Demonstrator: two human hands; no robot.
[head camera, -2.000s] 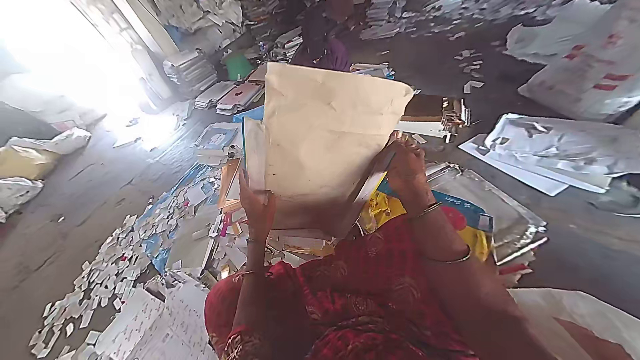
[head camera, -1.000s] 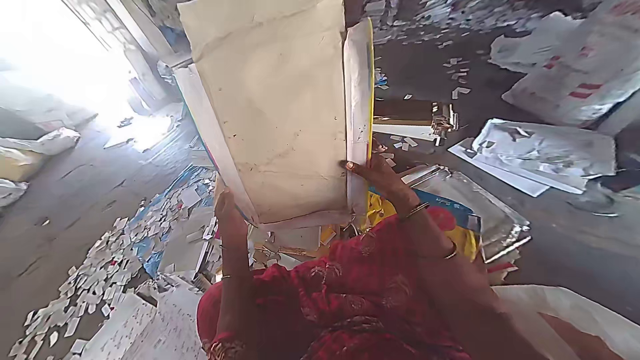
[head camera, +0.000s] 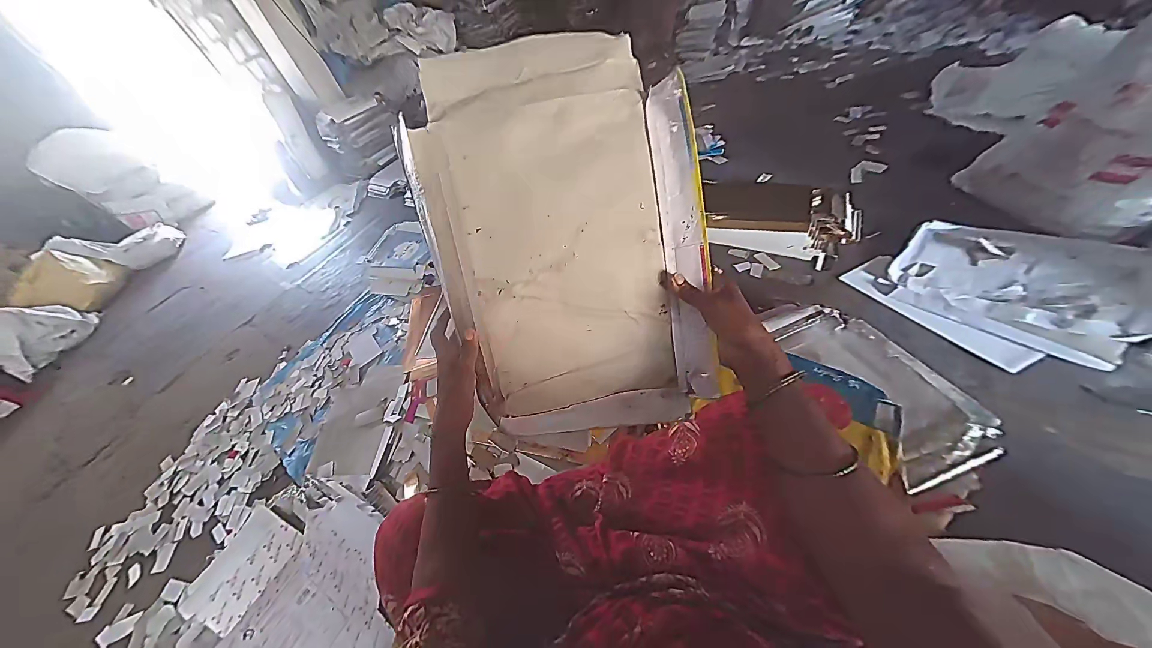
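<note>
A flattened cardboard box (head camera: 567, 243), plain tan inside with raised side flaps, is held up in front of my lap. My left hand (head camera: 454, 355) grips its lower left edge. My right hand (head camera: 724, 315) holds the right flap, the thumb on the inner side and the fingers partly hidden behind. The outer face of the flap shows a yellow edge. Beneath my right forearm lie a blue and yellow printed sheet (head camera: 846, 387) and a clear plastic-covered bundle (head camera: 927, 396).
Small paper scraps (head camera: 207, 477) spread over the floor at the left, beside printed paper sheets (head camera: 306, 567). White sacks (head camera: 1062, 126) stand at the upper right, above white flat sheets (head camera: 1017, 288). A brown box (head camera: 765, 207) lies beyond my right hand.
The cardboard was folded over or bent two seconds ago; now its tan inner face is spread between my hands. Its top edge is lower in view than one second ago.
</note>
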